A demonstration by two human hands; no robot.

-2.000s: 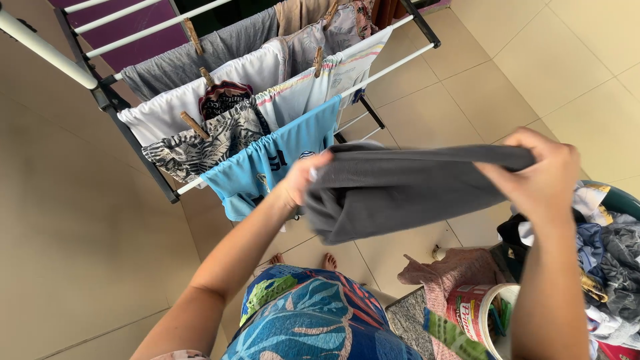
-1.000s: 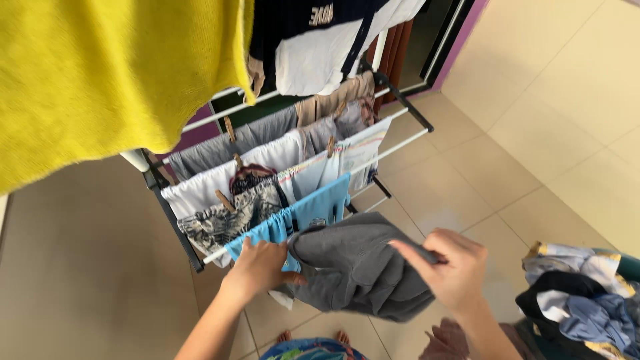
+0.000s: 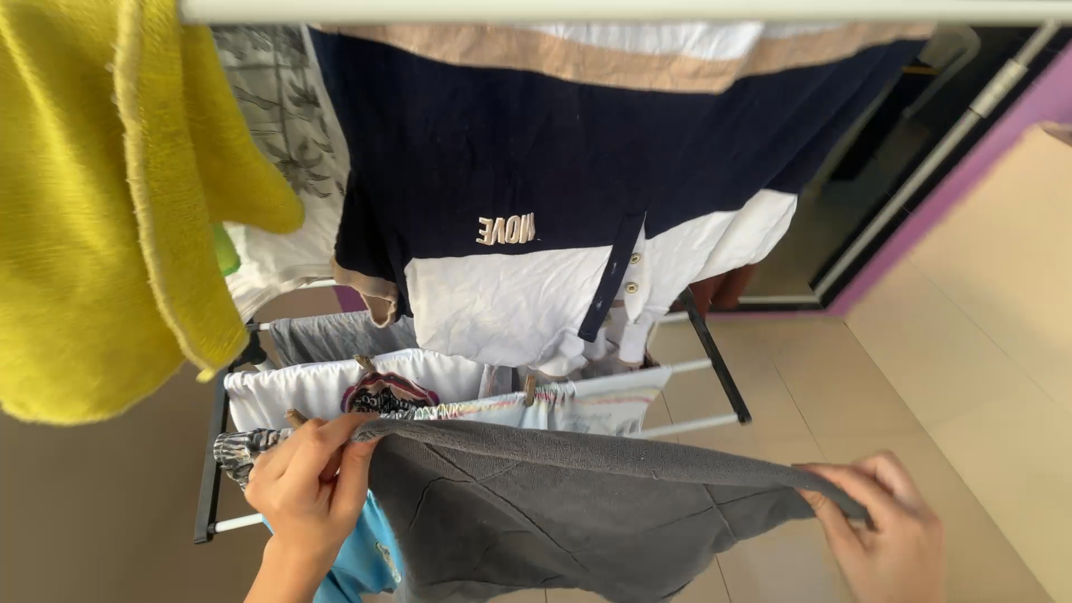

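Note:
A dark grey cloth garment point(image 3: 569, 502) is stretched between my two hands, its top edge pulled out and the rest hanging down. My left hand point(image 3: 314, 477) pinches its left top corner, in front of the drying rack's clothes. At the lower right, my right hand point(image 3: 879, 519) grips the other end of that edge. Behind the garment, a light blue garment point(image 3: 364, 553) hangs partly hidden. A patterned garment point(image 3: 247, 452) shows beside my left hand. White cloth point(image 3: 293, 394) and a pale garment with a gathered waist point(image 3: 603, 402), held by a wooden clothespin point(image 3: 529, 389), hang behind.
A navy and white polo shirt point(image 3: 569, 159) hangs above from a white rail point(image 3: 620, 10). A yellow towel point(image 3: 75, 209) hangs at the left. The rack's black side bar point(image 3: 716, 356) stands right of the clothes, over a tiled floor point(image 3: 837, 402). A black-framed glass door is behind.
The grey garment was bunched between my hands one second ago and is now spread wide, with my hands farther apart. The view has tilted up to the polo shirt and upper rail.

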